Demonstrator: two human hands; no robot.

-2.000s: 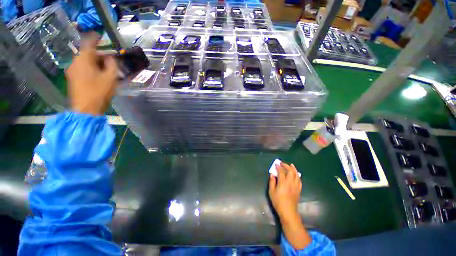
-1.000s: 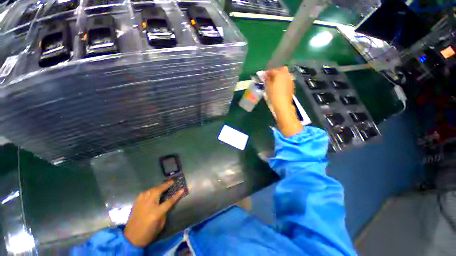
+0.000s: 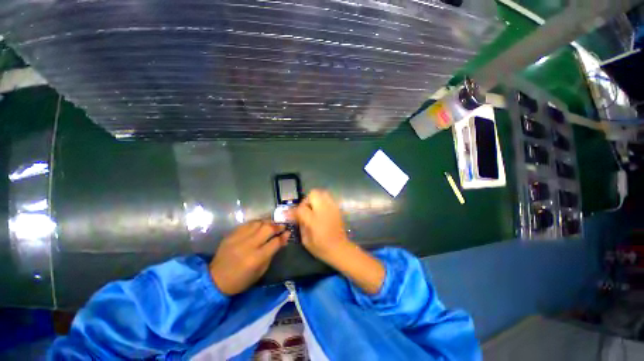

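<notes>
A black keypad phone [image 3: 287,189] lies on the green bench in front of me, screen end away from me. My left hand [image 3: 247,254] has its fingertips on the phone's lower left part. My right hand [image 3: 321,224] is at its right side, fingers bent and closed over the middle of the phone. A small white piece [image 3: 283,214] shows at the right fingertips, just below the screen. The fingers hide most of the keypad. A white card [image 3: 386,173] lies flat to the right of the phone, untouched.
A tall stack of clear trays [image 3: 254,70] stands behind the phone. To the right are a labelled bottle [image 3: 439,116], a thin yellow stick [image 3: 455,188], a black smartphone [image 3: 485,147] on a white box and a tray of black phones [image 3: 538,158]. Clear film [image 3: 205,169] lies left.
My right hand has moved from beside the bottle to the phone. My left fingers have shifted from over the keypad to its lower left side. The view has turned, with the phone now nearer the centre.
</notes>
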